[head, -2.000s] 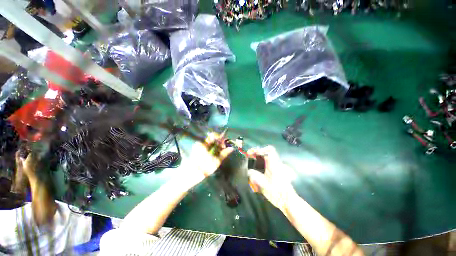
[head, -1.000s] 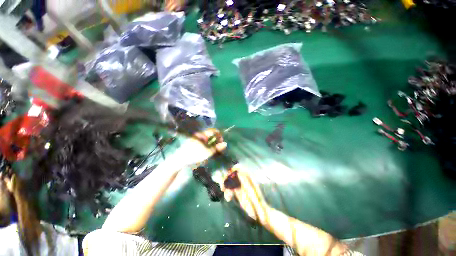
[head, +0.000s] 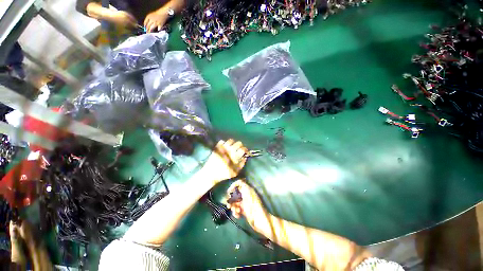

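Observation:
My left hand (head: 227, 159) is closed around a thin hand tool (head: 255, 153), whose narrow tip sticks out to the right. Its grip is hidden in the fist. My right hand (head: 243, 204), just below and slightly right, holds a small black housing (head: 234, 196) between thumb and fingers. A thin black cable (head: 218, 213) lies under and beside the right hand. Whether it joins the housing cannot be told. A loose pile of tiny dark pieces (head: 276, 148) lies on the green table just beyond the tool.
A clear bag (head: 270, 79) spills black parts (head: 328, 101). More bags (head: 177, 98) lie at left, beside a black cable heap (head: 85, 196) and red bag (head: 24, 177). Wired assemblies lie at the far edge (head: 233, 24) and right (head: 450, 84). Another person's hands (head: 157, 18) show at top.
My hands have come closer together, the right one moving left and down with the black housing. The view has shifted, bringing another person's hands in at the top.

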